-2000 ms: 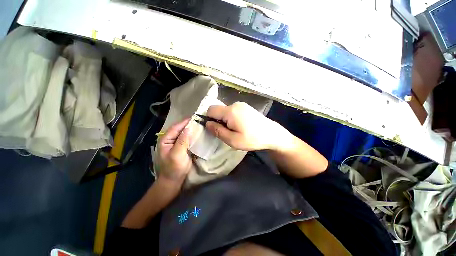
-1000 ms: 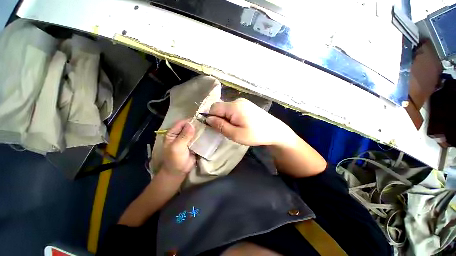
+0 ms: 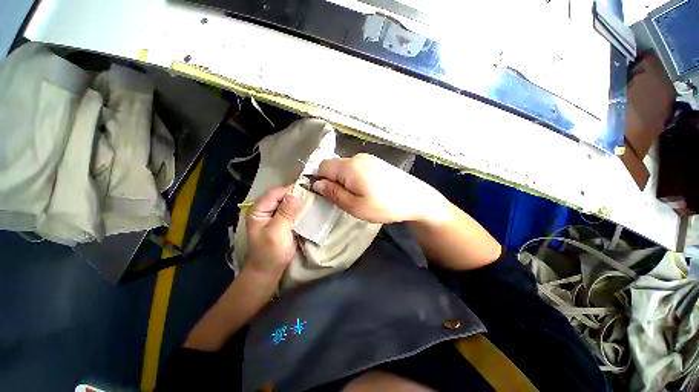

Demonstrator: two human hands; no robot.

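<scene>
A beige fabric piece (image 3: 287, 157) lies over my lap and reaches up to the table's edge. A lighter rectangular patch (image 3: 317, 220) shows on it below my fingers. My left hand (image 3: 272, 230) pinches the fabric at a seam, thumb on top. My right hand (image 3: 360, 187) is closed around small dark thread snips (image 3: 310, 179); only their dark tip shows at the seam, close to my left fingertips. The rest of the snips is hidden in the fist. A short yellow strip (image 3: 245, 205) sticks out at the fabric's left edge.
The white table edge (image 3: 368, 115), worn and fringed with yellow, runs across in front of me. Folded beige pieces (image 3: 46, 145) hang at left. Tangled straps and fabric (image 3: 613, 298) lie at right. Reddish brown pieces (image 3: 648, 107) lie at the table's right end. A dark apron (image 3: 345, 314) covers my lap.
My right hand and the snips' tip have shifted slightly at the seam, and less of the dark blade shows. My left hand keeps its pinch on the fabric. The view has shifted a little.
</scene>
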